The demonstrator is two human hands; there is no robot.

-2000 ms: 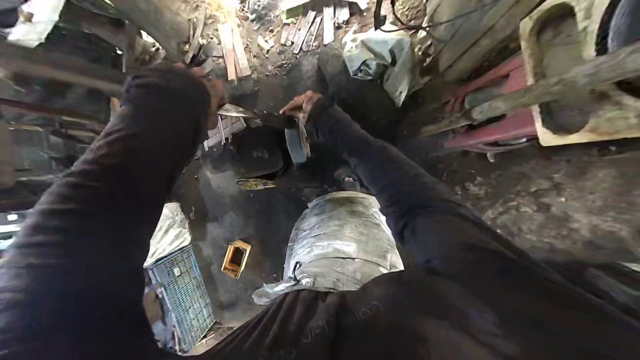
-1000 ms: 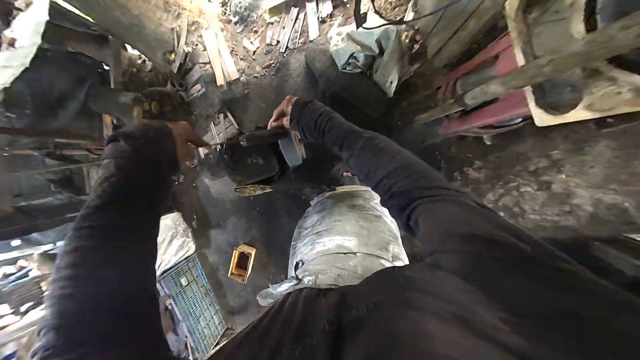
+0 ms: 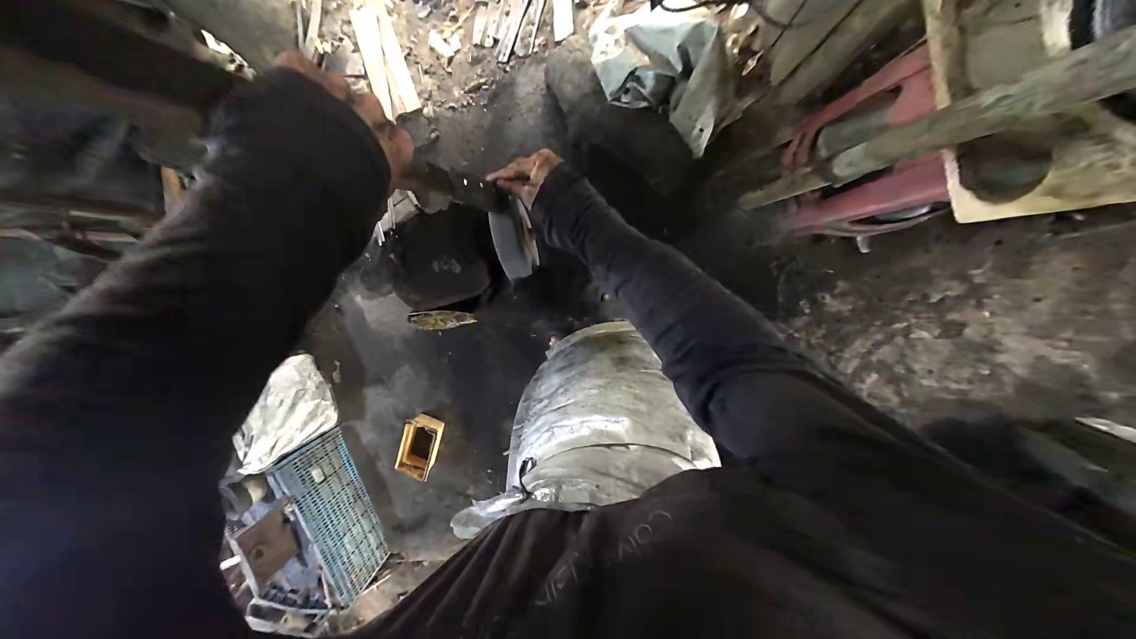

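Observation:
My left hand (image 3: 382,133), partly hidden by its dark sleeve, is at the left end of a dark flat piece (image 3: 461,185) that looks like a metal blade. On the right end of this piece rest the fingers of my right hand (image 3: 525,173). Just below my right fingers stands a grey grinding wheel or stone (image 3: 512,240), seen nearly edge-on. To its left is a dark bulky block (image 3: 444,257). A flat yellowish-green piece (image 3: 441,319) lies below the block. Whether the blade touches the wheel is unclear.
A pale sheet or sack (image 3: 612,417) covers my lap. Lower left are a small open wooden box (image 3: 419,446) and a blue plastic crate (image 3: 337,515). Wood strips (image 3: 386,58) and a grey-green cloth (image 3: 661,67) lie ahead. A wooden pole (image 3: 976,120) crosses red plastic chairs (image 3: 887,191) at right.
Compared with one second ago, my left hand has moved up and to the right in view, nearer my right hand. My right hand has shifted only slightly and stays by the wheel.

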